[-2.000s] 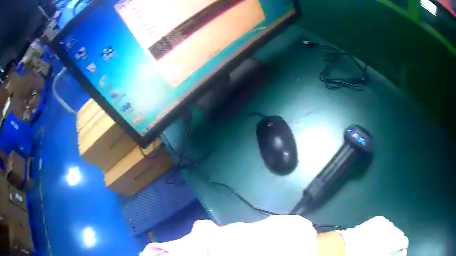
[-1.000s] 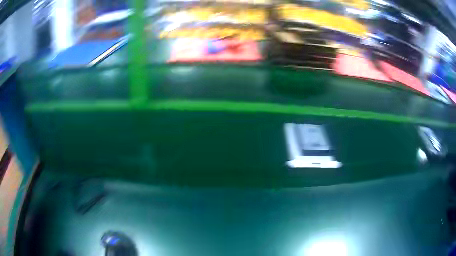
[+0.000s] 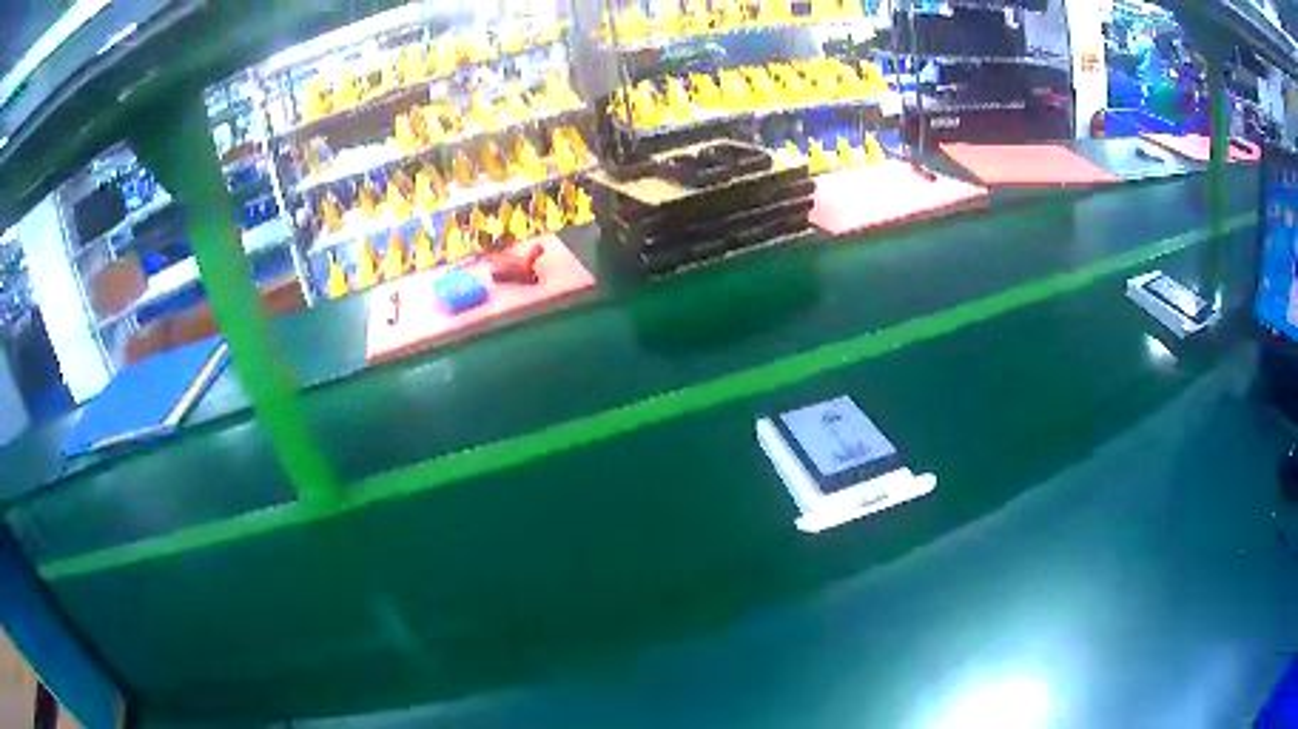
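A tablet (image 3: pixel 843 439) with a dark edge and a pale face bearing a small dark print lies on a white box (image 3: pixel 868 501) on the green conveyor, right of centre. The box has a protruding lip on its near side. A second tablet (image 3: pixel 1177 296) in a white box (image 3: pixel 1156 309) lies farther right on the line. Neither of my hands is in the picture.
A green rail (image 3: pixel 626 413) runs along the line, with a green post (image 3: pixel 242 306) at left. Beyond are stacked dark trays (image 3: pixel 712 214), red mats (image 3: pixel 1028 164), a blue folder (image 3: pixel 143 396) and yellow fixtures (image 3: pixel 740 97) on shelves. A screen edge (image 3: pixel 1278 264) shows at far right.
My view has swung from the monitor, mouse and scanner to the conveyor line. The scanner and my white-gloved hand have left the picture. The nearer box appears slightly lower and more to the left than one second ago.
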